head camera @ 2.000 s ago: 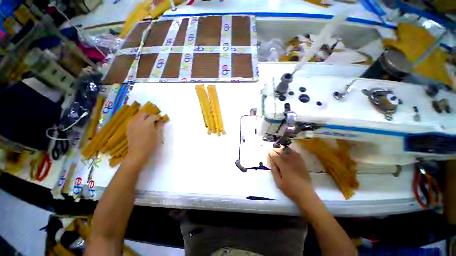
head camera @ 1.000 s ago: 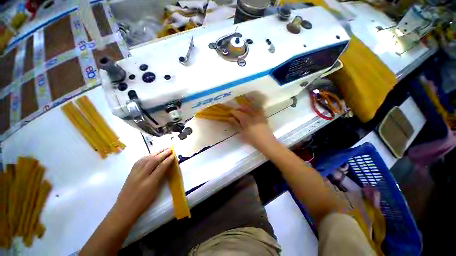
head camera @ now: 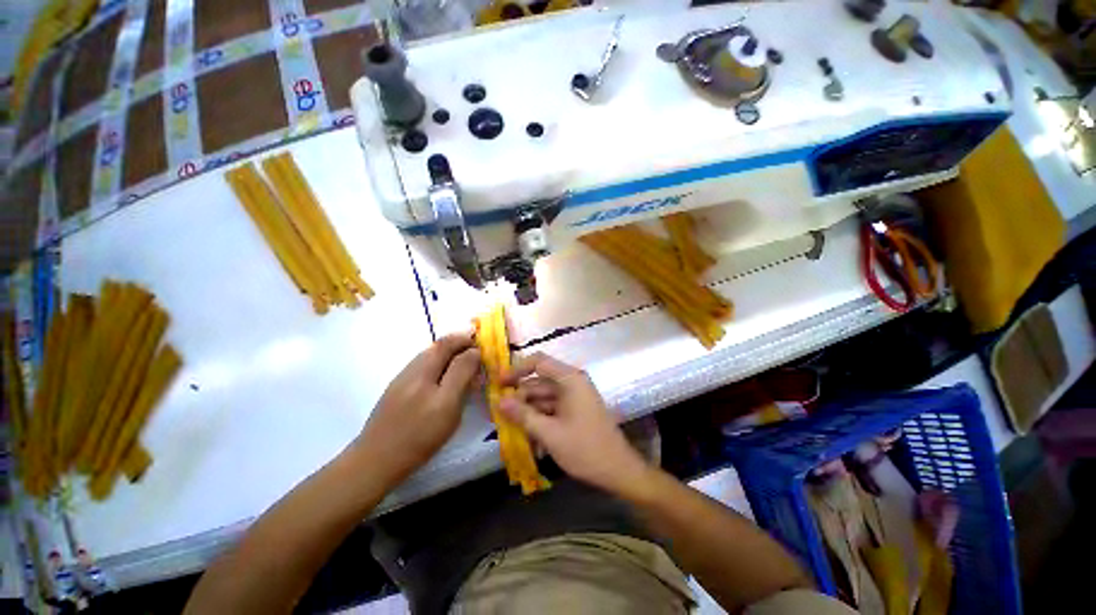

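A narrow mustard-yellow fabric strip (head camera: 511, 440) hangs over the table's front edge, just in front of the needle area, its upper end lit. My left hand (head camera: 423, 396) pinches its upper part from the left. My right hand (head camera: 565, 415) holds it lower down from the right. The white sewing machine (head camera: 649, 180) stands beyond my hands, and its presser foot (head camera: 525, 284) is above the strip's upper end, apart from it. A loose strip pile (head camera: 661, 276) lies under the machine arm. Two strips or narrow stacks (head camera: 301, 231) lie left of the machine head.
A fanned pile of yellow strips (head camera: 96, 384) lies at the far left. A brown panel with printed tape (head camera: 216, 84) is at the back left. Red-orange scissors (head camera: 899, 264) and a yellow fabric stack (head camera: 998, 228) are at the right. A blue basket (head camera: 949, 451) with scraps stands below them.
My right hand has come back from the pile under the machine arm to the strip in front. My left hand still holds a strip. The view has shifted left since a second ago.
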